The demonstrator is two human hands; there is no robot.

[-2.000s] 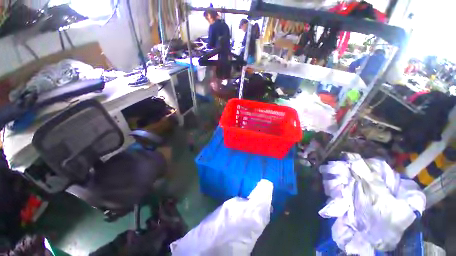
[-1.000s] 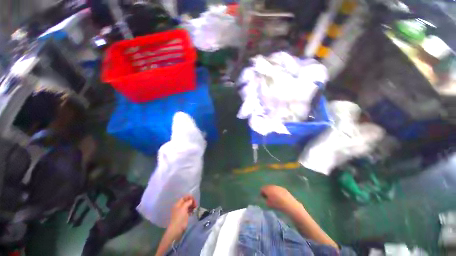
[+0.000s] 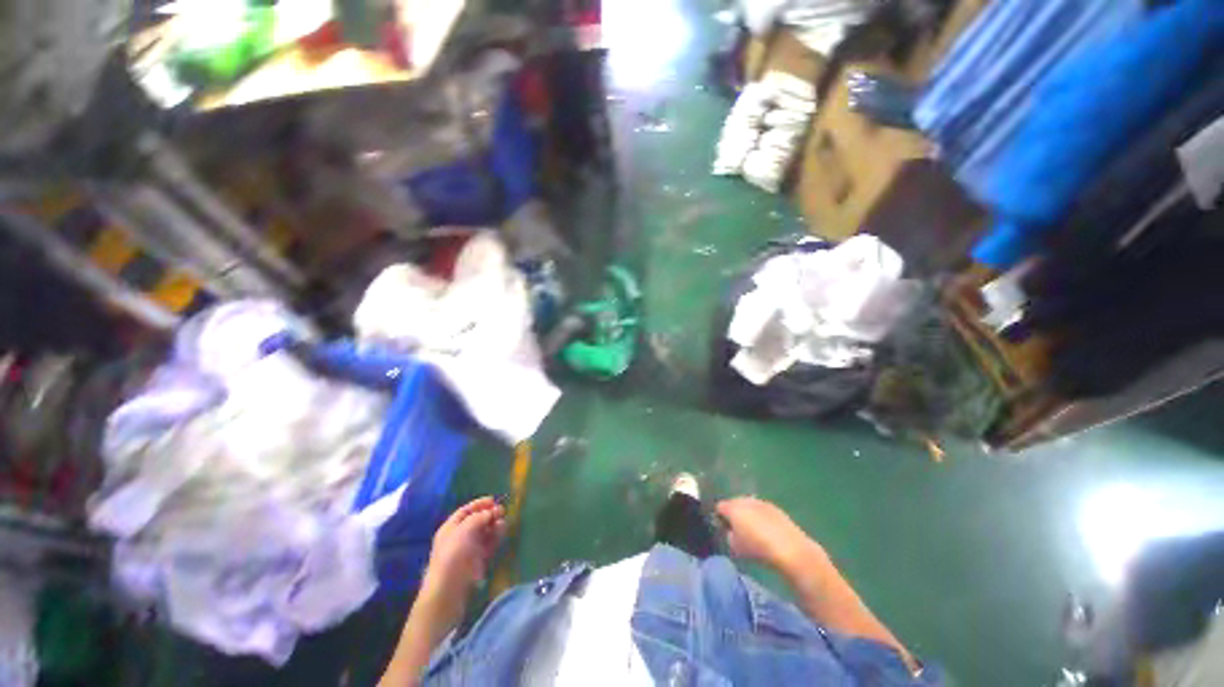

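Observation:
My left hand [image 3: 470, 540] is at the bottom, left of my body, with its fingers curled. It is blurred, and I see nothing clear in it. My right hand [image 3: 762, 532] is right of my body, loosely closed, with nothing visible in it. Both hands are away from the things around. Nearest on the left is a heap of white cloth [image 3: 255, 470] in a blue bin [image 3: 419, 450]. Another white cloth [image 3: 456, 322] lies just behind the bin.
A green bundle [image 3: 607, 329] lies on the green floor [image 3: 618, 443]. A dark bag with white pieces [image 3: 819, 309] stands front right, beside cardboard boxes [image 3: 852, 154]. Blue garments [image 3: 1047, 94] hang at the upper right. Striped yellow-black posts [image 3: 134, 255] are at the left. A foot shows below me.
The view has turned right: the blue bin has shifted left, and the red basket and white sack have left the picture. The dark bag, boxes and blue garments have come into view.

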